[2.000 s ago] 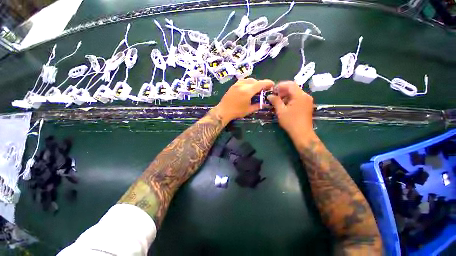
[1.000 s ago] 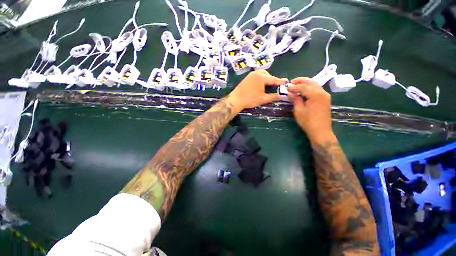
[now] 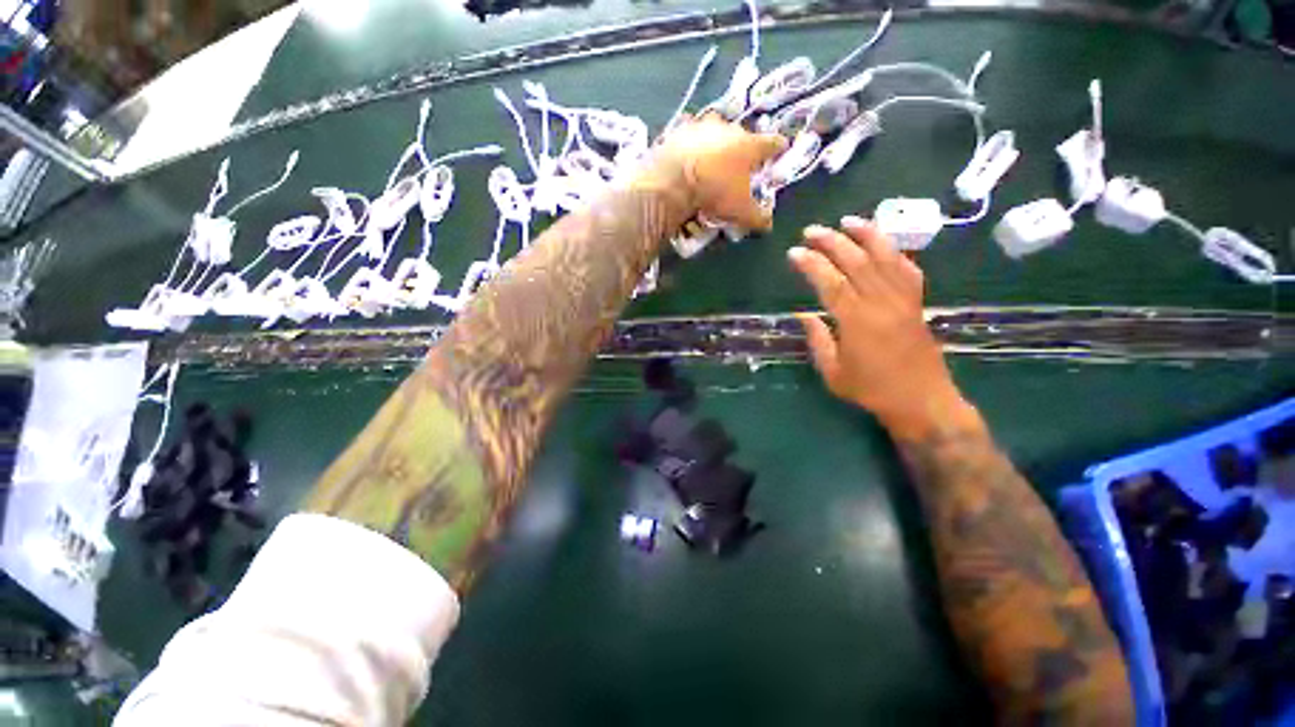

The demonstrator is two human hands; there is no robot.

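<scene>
White adapter units with coiled white cords stand in a cluster beyond the dark strip, their open sides partly showing yellow and dark parts. My left hand reaches over the cluster's right part, fingers down among the adapters and cords; whether it grips one is hidden. My right hand is open and empty above the strip, its fingertips near a white adapter. Two more adapters lie further right, closed side up. Black pieces lie in a small heap between my forearms, with a small shiny piece beside them.
A larger heap of black pieces lies at the left, near a white sheet and a loose cord. A blue bin with black pieces stands at the right. A dark worn strip crosses the green bench. My left forearm hides part of the row.
My hands have parted. The left has moved up and left over the adapters. The right is now open, and another closed-looking adapter lies beside it. The view has shifted.
</scene>
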